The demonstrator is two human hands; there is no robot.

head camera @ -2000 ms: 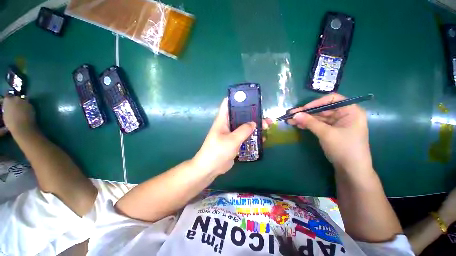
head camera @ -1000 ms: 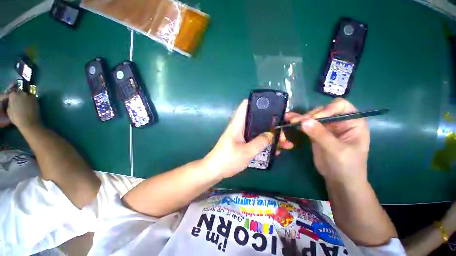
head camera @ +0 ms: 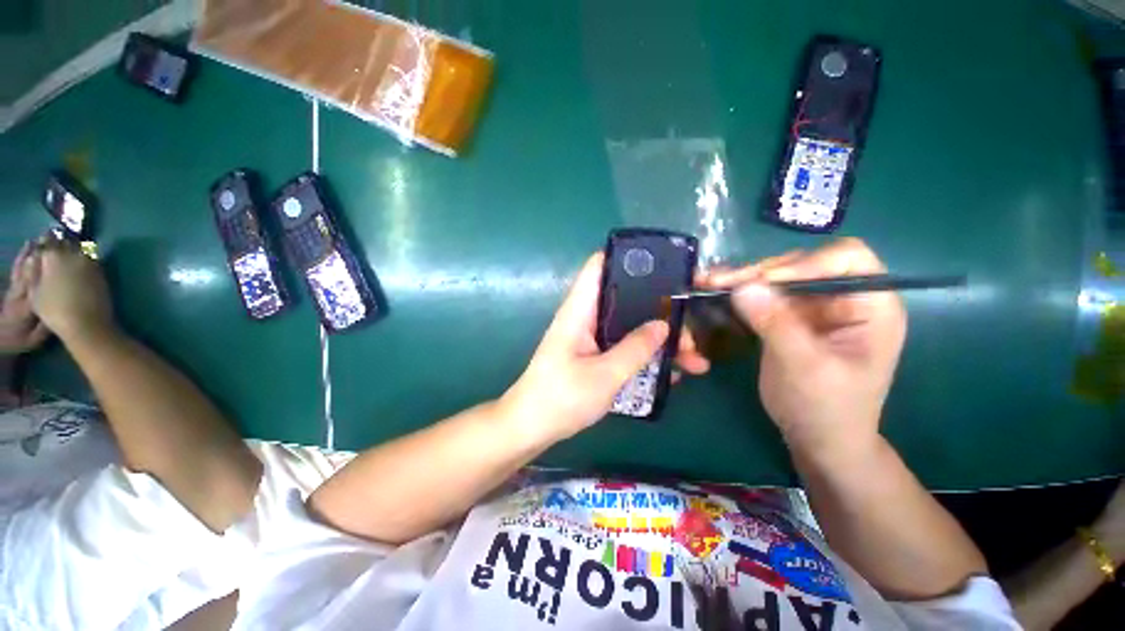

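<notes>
My left hand (head camera: 580,351) holds a black phone body (head camera: 644,274) upright above the green bench, thumb across its middle. The phone has a silver-grey disc near its top and a shiny board area at its lower end. My right hand (head camera: 829,339) holds thin dark tweezers (head camera: 864,284) nearly level. Their tip meets the phone at its right side, just above my left thumb. A small amber spot shows at the tip; I cannot tell what it is. The fingers behind the phone are partly hidden.
Two phone bodies (head camera: 248,244) lie at the left, another (head camera: 824,133) at the upper right. An amber sheet in a clear sleeve (head camera: 346,62) lies at the upper left. Clear film (head camera: 672,185) lies beyond my hands. Another person's hands (head camera: 68,290) hold a phone at the far left.
The tweezer tip has moved from beside the phone onto its right side. My left hand and the phone have shifted slightly right since the earliest frame. The view has shifted a little.
</notes>
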